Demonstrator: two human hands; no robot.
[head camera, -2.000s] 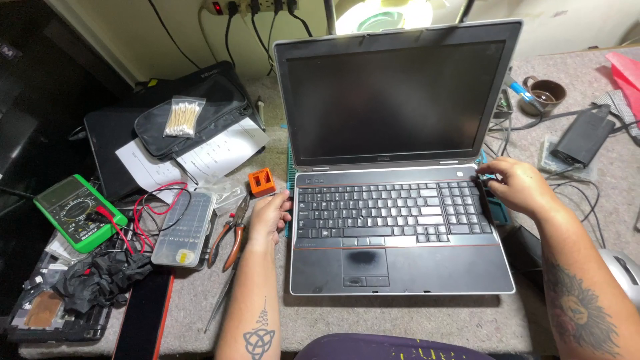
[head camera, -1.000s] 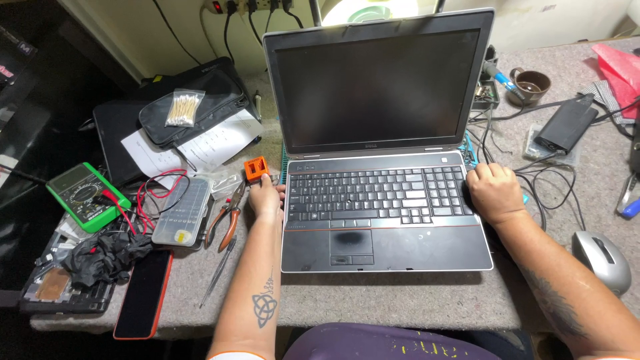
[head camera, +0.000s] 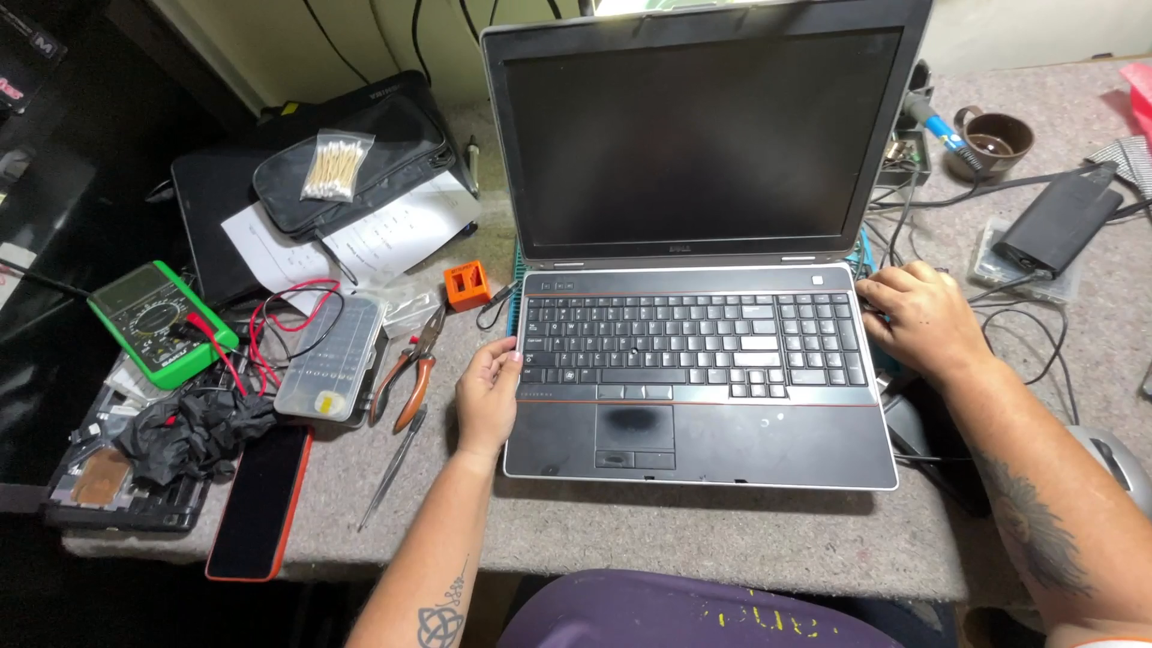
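Observation:
An unfolded Dell laptop (head camera: 702, 360) with a black keyboard and dark screen lies before me, its front edge slightly off the grey cloth. My left hand (head camera: 490, 387) grips the laptop's left edge, thumb on top and the other fingers partly hidden. At the right edge, beside the number pad, is my right hand (head camera: 918, 315), fingers bent against the laptop's side; whether they hold something there is hidden. Under the laptop's back part shows a teal mat or board (head camera: 517, 279). An orange magnetizer block (head camera: 467, 285) stands left of the laptop, near pliers with orange handles (head camera: 409, 373).
On the left are tweezers (head camera: 393, 468), a clear parts box (head camera: 333, 360), a green multimeter (head camera: 162, 319), a phone (head camera: 261, 504), black gloves (head camera: 193, 436) and cotton swabs (head camera: 337, 168) on a pouch. Rightward are a mug (head camera: 994, 144), a power adapter (head camera: 1060, 216), cables and a mouse (head camera: 1111, 459).
My right hand has moved from over the laptop's right edge, a second ago, to beside its upper right side. The left hand has stayed by the left edge.

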